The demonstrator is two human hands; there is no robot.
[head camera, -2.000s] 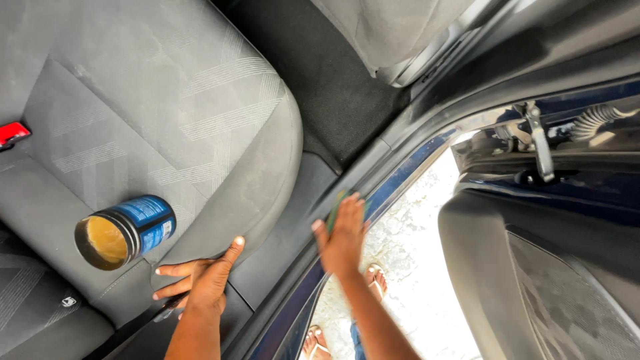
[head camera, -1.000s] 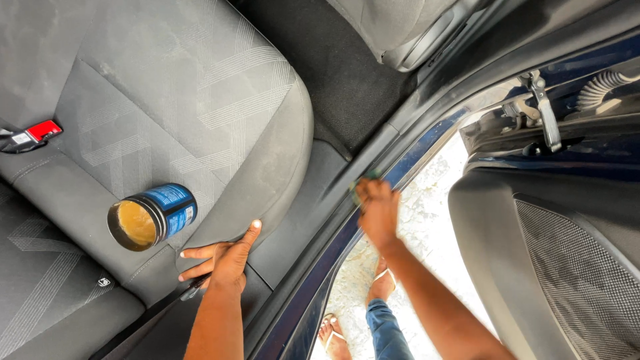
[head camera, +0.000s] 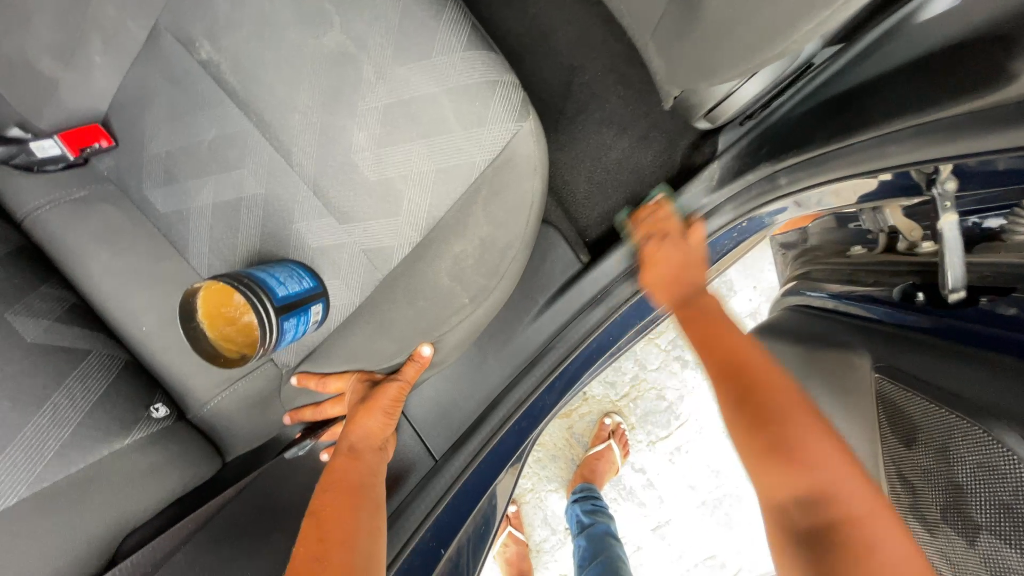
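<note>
My left hand (head camera: 364, 404) rests with spread fingers on the side edge of the grey rear car seat cushion (head camera: 448, 264), holding nothing that shows. Blurred by motion, my right hand (head camera: 668, 248) grips a green pad (head camera: 658, 194), perhaps a sponge, against the dark door sill trim (head camera: 596, 280) near the footwell. Left of centre, a blue and black tub (head camera: 292, 300) of yellowish paste stands on the seat, its open mouth toward the lower left.
A seat belt buckle (head camera: 84, 142) with a red button lies at the left. The open car door (head camera: 944, 432) is at the right, its check strap (head camera: 950, 232) above. Below are stone ground (head camera: 672, 416) and my feet in flip-flops (head camera: 604, 448). A front seat (head camera: 720, 40) is at the top.
My right hand has moved along the sill trim, toward the front seat, with the green pad. My left hand stays on the seat edge, and the tub remains on the cushion.
</note>
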